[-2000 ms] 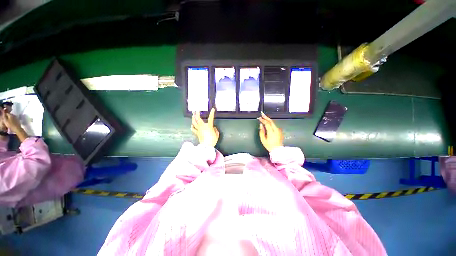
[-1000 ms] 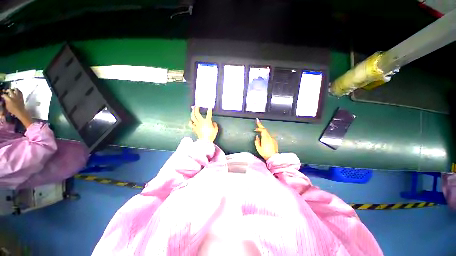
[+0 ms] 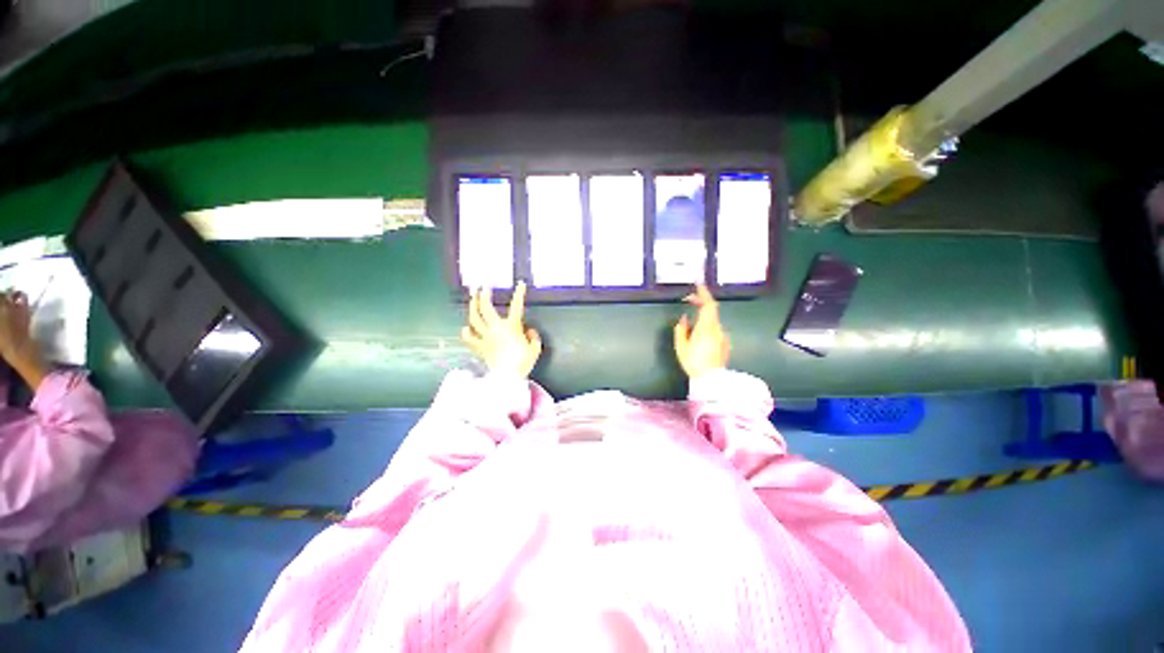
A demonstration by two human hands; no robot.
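Observation:
A black phone tray lies on the green bench in front of me, with several smartphones side by side, all lit. The second phone from the right shows a white screen with a blue-white picture; the leftmost phone and the others are mostly white. My left hand is at the tray's front edge below the leftmost phone, fingers apart, holding nothing. My right hand is open, a fingertip at the lower edge of the second phone from the right. A dark loose phone lies right of the tray.
An angled second tray at left holds one phone. A neighbour's hand and pink sleeve are at the far left. A yellow-wrapped post stands at right. A white strip lies left of the tray.
The second phone from the right has gone from black to lit, and the middle phone from picture to white. My right hand has moved right, to below the second phone from the right.

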